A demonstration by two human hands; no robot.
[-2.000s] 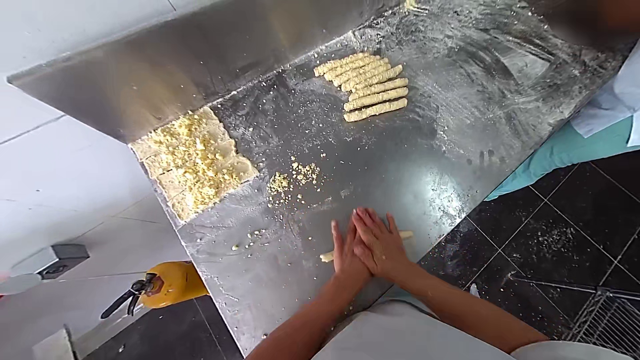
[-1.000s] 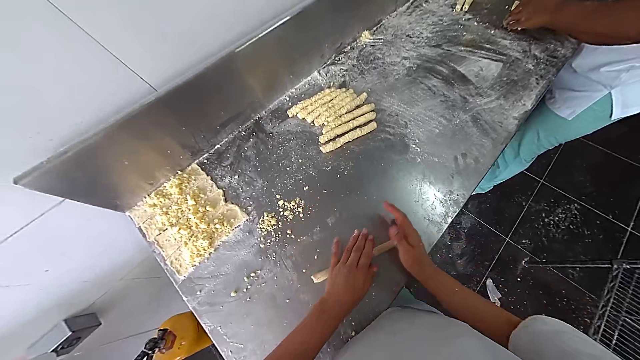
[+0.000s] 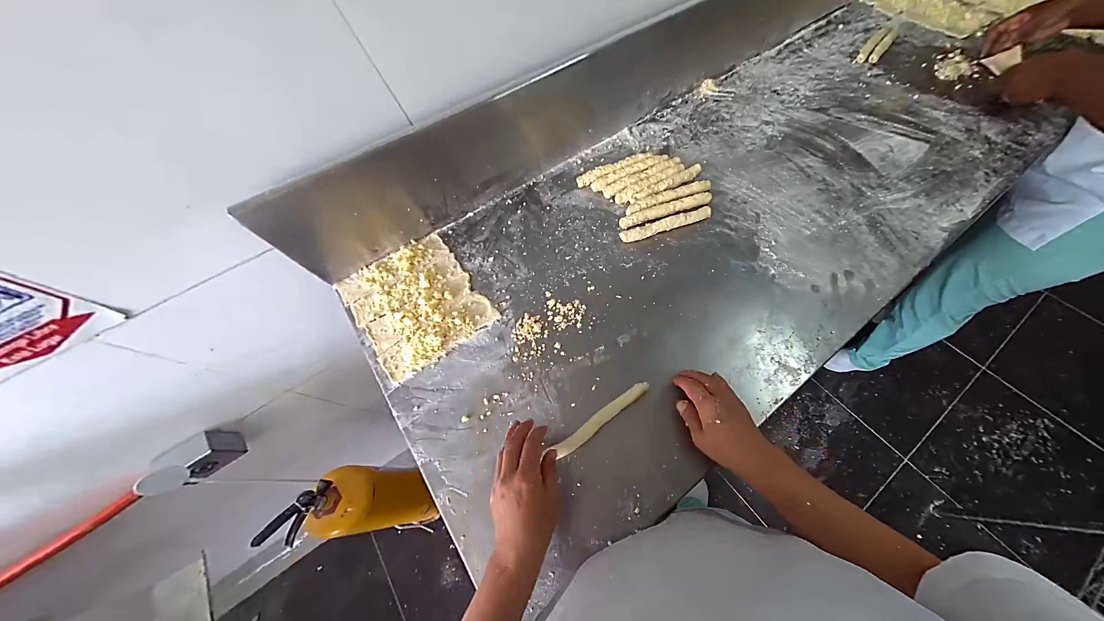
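A thin dough stick lies slantwise on the floured metal worktop. My left hand touches its lower left end with the fingertips, palm down. Off the stick's upper right end, apart from it, is my right hand, fingers slightly bent and holding nothing. Several rolled dough sticks lie side by side farther up the worktop. At the left edge, flat dough pieces are covered with yellow crumbs, and loose crumbs are scattered between them and the stick.
A co-worker's hands handle dough at the top right, beside two short dough sticks. The metal backsplash borders the far side. A yellow fire extinguisher is below the left edge. The co-worker's green-clad leg is near the right edge.
Both hands rested on the dough stick a second ago; now my right hand is off it and my left is at its lower end. More of the stick is exposed. The view has shifted.
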